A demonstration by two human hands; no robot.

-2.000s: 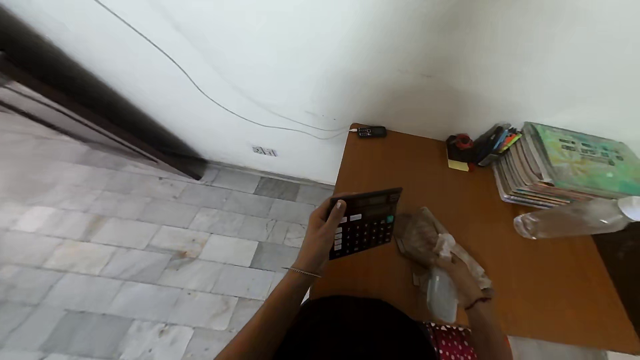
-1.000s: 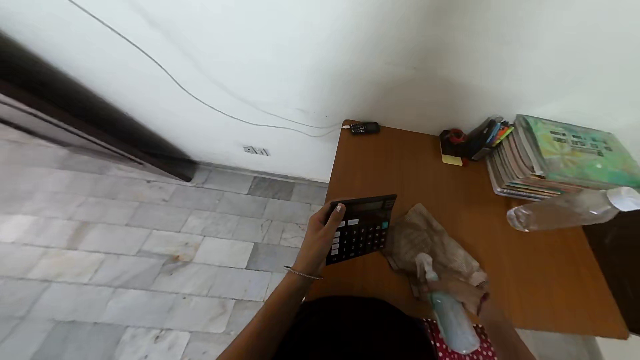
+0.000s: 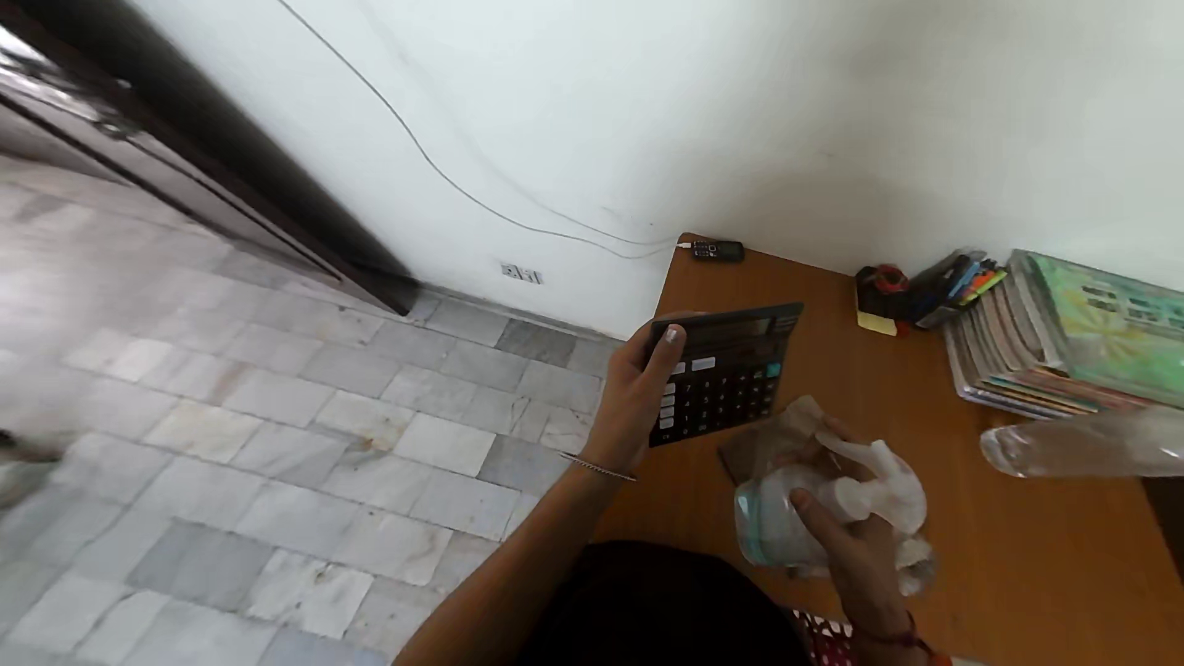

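A black desktop calculator is in my left hand, tilted over the table's left edge, my thumb on its front near the display. My right hand is closed around a clear pump bottle with a white pump head, tipped on its side. A brown cloth lies behind and under the bottle, partly hidden by it and by the right hand. Whether the right hand also grips the cloth cannot be told.
On the wooden table are a keypad phone with a cable, a pen holder, a dark object with a yellow note, stacked books and a lying plastic bottle. A wall socket is beyond the left edge.
The pump bottle has turned in my right hand; its pump head, pointing away from me a second ago, is now to the right. My left hand keeps hold of the calculator.
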